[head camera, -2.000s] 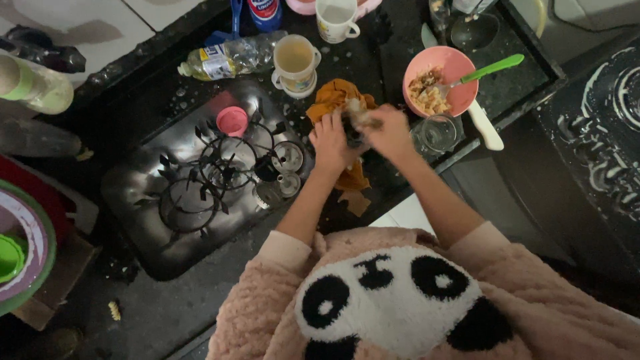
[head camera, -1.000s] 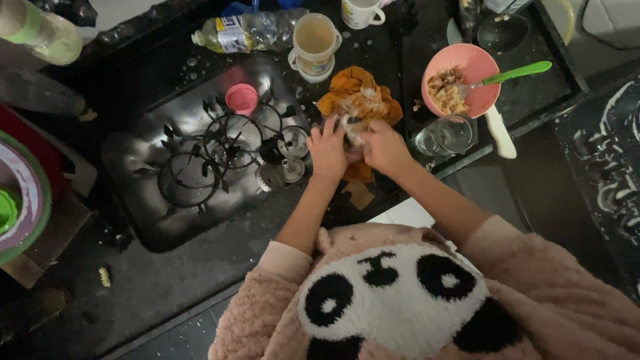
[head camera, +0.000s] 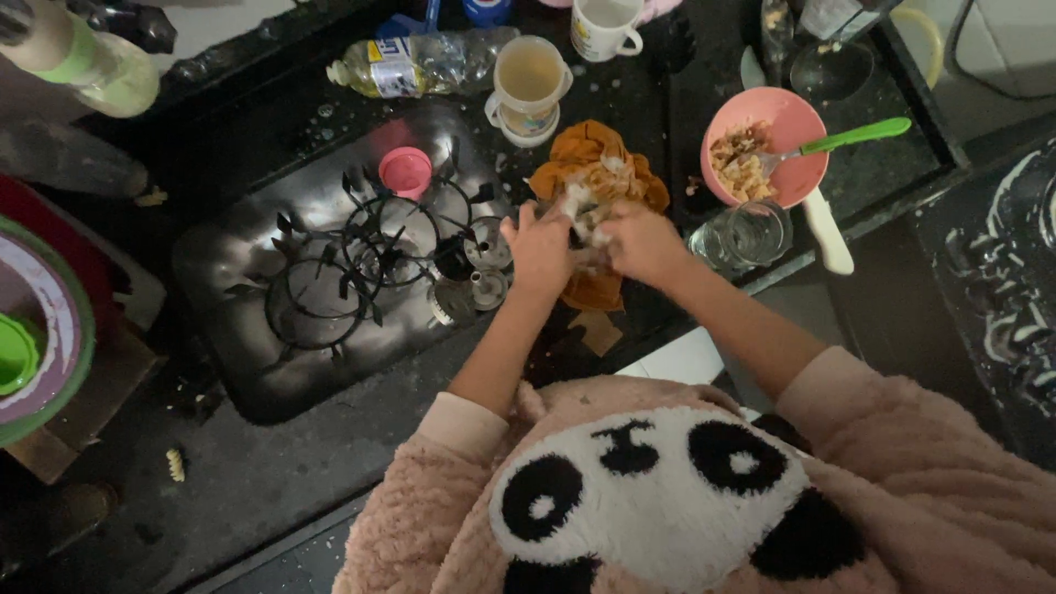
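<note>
Above an orange cloth (head camera: 598, 161) on the dark counter, both hands meet at a small dark item with whitish, foamy-looking matter on it; motion blur hides what it is. My left hand (head camera: 543, 252) grips its left side, fingers spread along it. From the right, my right hand (head camera: 648, 243) presses whitish matter against it with bent fingers. Just left, in the metal sink (head camera: 247, 363), lie black stove pan supports (head camera: 318, 305), burner parts (head camera: 487, 289) and a pink plastic cup (head camera: 405, 172).
Behind the cloth stand a two-handled cup (head camera: 532, 74), a white mug (head camera: 606, 29) and a lying plastic bottle (head camera: 429, 62). At right are a pink bowl (head camera: 775, 115) of food with a green-handled fork (head camera: 858, 136), a glass (head camera: 747, 235) and a white-handled knife (head camera: 829, 231).
Both hands stay together over the orange cloth, their fingers shifting around the small item. The right hand's fingers have moved slightly apart from the left's. The view has shifted somewhat.
</note>
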